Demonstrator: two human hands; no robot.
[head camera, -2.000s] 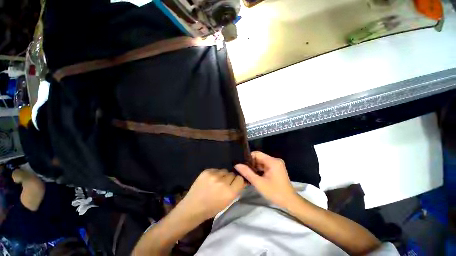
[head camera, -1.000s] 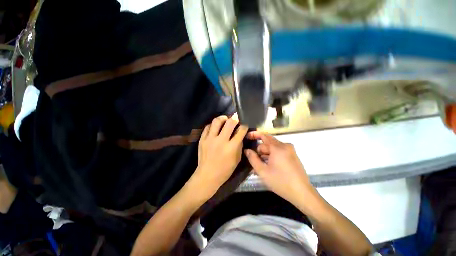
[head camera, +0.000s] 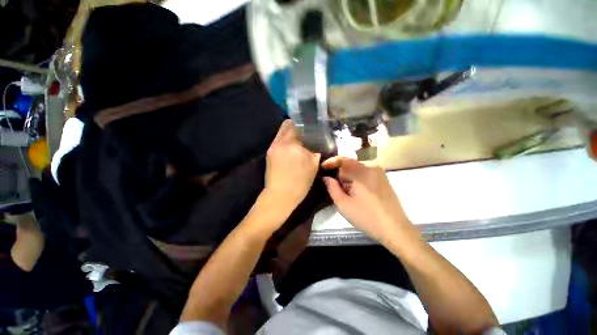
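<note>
The black garment (head camera: 216, 127) with brown strips (head camera: 177, 98) lies left of and under the sewing machine head (head camera: 419, 59), which is white with a blue stripe. My left hand (head camera: 289, 163) lies on the garment beside the shiny metal needle end, its fingertips partly hidden behind it. My right hand (head camera: 360, 190) pinches the dark fabric edge between thumb and fingers, just right of my left hand. The lit needle area (head camera: 353, 137) is blurred; the needle itself is hidden.
Green thread snips (head camera: 524, 144) lie on the machine bed, with an orange item (head camera: 593, 141) at the right rim. A grey measuring strip (head camera: 458, 229) runs along the table's front edge. Another person's arm (head camera: 27, 242) shows at far left.
The machine head looms larger than two seconds ago. Both hands have moved from the near fabric edge up to the needle area. Since one second ago, the garment has bunched and folded beside my left hand.
</note>
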